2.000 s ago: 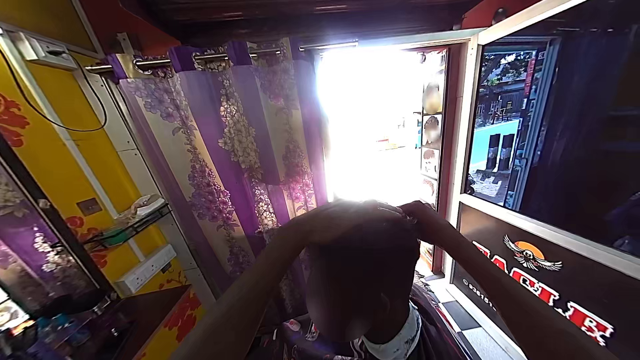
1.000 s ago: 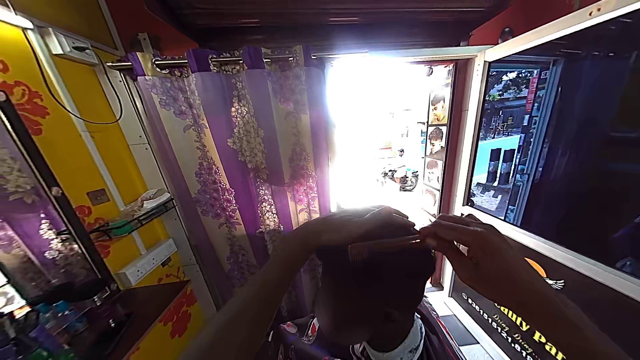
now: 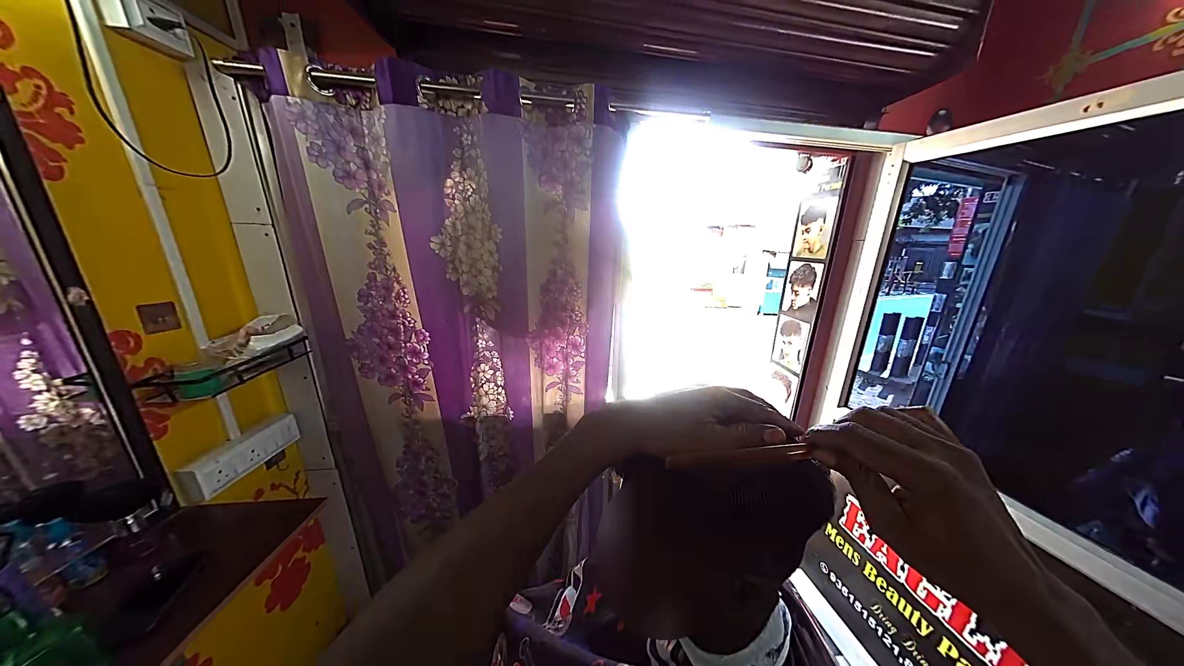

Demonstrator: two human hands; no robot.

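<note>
A seated person's dark-haired head (image 3: 721, 527) is low in the middle of the head view, above a patterned cape (image 3: 555, 620) and a pale neck band (image 3: 768, 643). My left hand (image 3: 703, 421) lies flat over the top of the hair, its fingers towards the right. A brownish comb (image 3: 740, 455) runs along the hair just below those fingers. Its right end is pinched in my right hand (image 3: 897, 458), at the right side of the head. Shade hides the comb's teeth and whatever my left fingers hold.
A floral curtain (image 3: 462, 277) hangs behind, beside a bright doorway (image 3: 694, 259). On the right is a glass door (image 3: 1064, 351) with a lettered lower panel. At left are a wire shelf (image 3: 231, 365), a socket strip (image 3: 239, 458) and a counter (image 3: 240, 546) holding bottles.
The comb plainly shows across the hair in the last two frames, not in the oldest. My right hand has come away from the top of the head to its right side.
</note>
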